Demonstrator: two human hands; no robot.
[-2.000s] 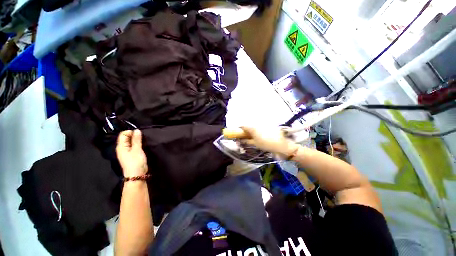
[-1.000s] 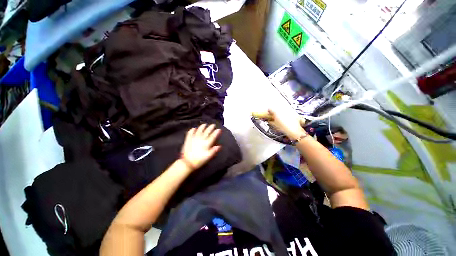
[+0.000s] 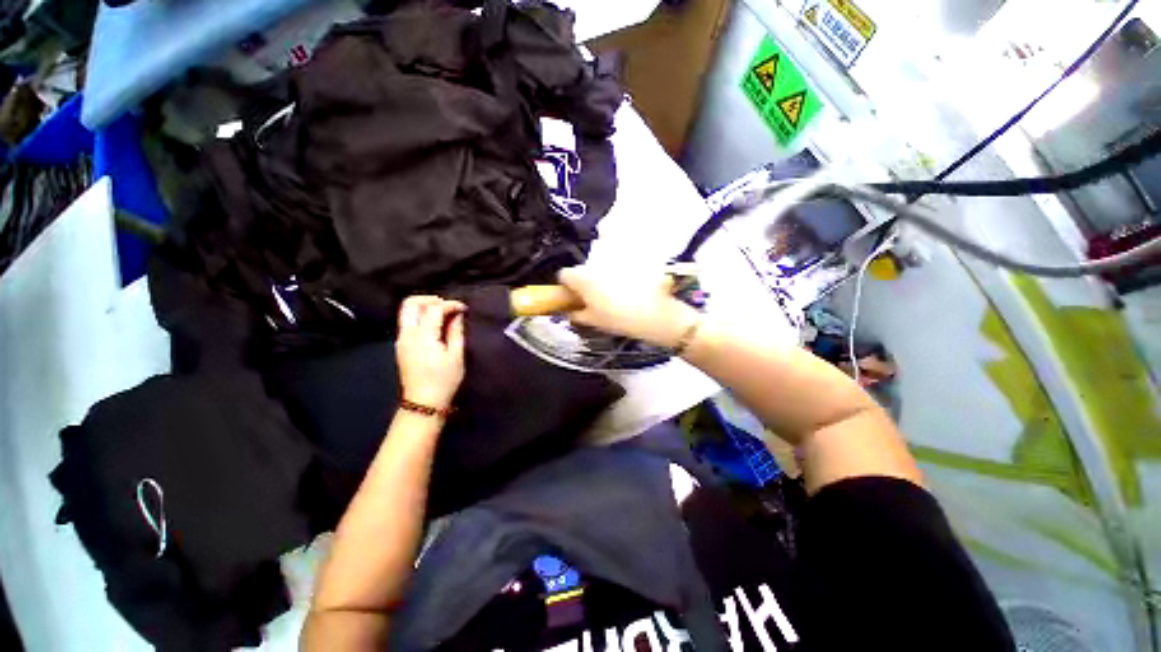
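A very dark garment lies spread in front of me, below a large crumpled heap of dark brown-black garments. My right hand is closed on the tan handle of a steam iron. The iron's pointed silver plate is over the right part of the garment; whether it touches the cloth is hard to tell. My left hand is at the garment's far edge, with fingertips drawn together on the dark cloth, left of the iron.
Another dark garment with a white cord loop lies at the left. A pale blue board and blue bin are at the far left. The white table shows at right. A grey hose and black cable run from the upper right.
The iron has moved left from the white table onto the garment. My left hand has gone from lying flat to pinching further left. The white loop on the front garment no longer shows.
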